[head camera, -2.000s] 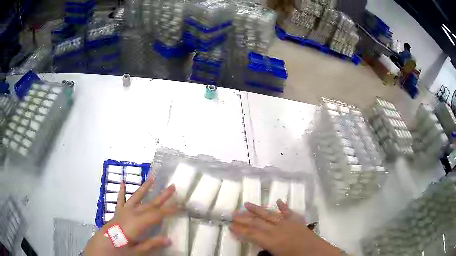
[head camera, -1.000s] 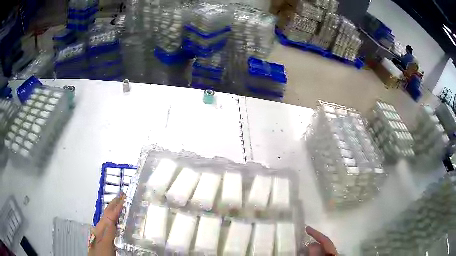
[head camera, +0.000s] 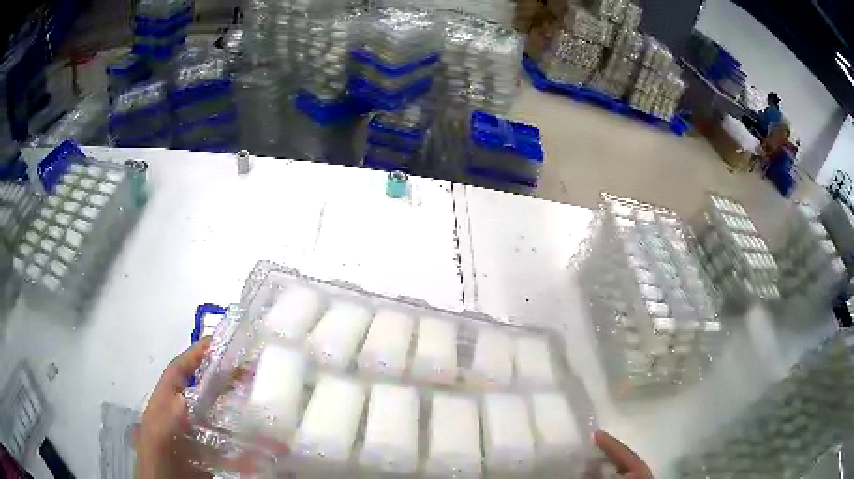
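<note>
A clear blister tray (head camera: 419, 381) holds two rows of white rounded blocks (head camera: 364, 420). It lies across the near middle of the picture, tilted, with its right side lower. My left hand (head camera: 173, 412) grips its left edge; some fingers show blurred through the clear plastic. My right hand (head camera: 622, 455) is at its lower right edge, with only a finger or two and part of the hand in view. A blue blister tray (head camera: 208, 319) shows only a corner behind the clear tray's left side.
Tall clear stacks of white blocks (head camera: 655, 281) stand on the right of the white table (head camera: 375, 229). Another stack (head camera: 75, 220) is at the far left. A teal roll (head camera: 397, 184) and a small grey roll (head camera: 243, 162) stand near the far edge. A dark flat object (head camera: 58, 458) lies lower left.
My hands were over the blocks, then moved to the clear tray's two sides. The tray has come up closer and tilted, and now hides most of the blue tray.
</note>
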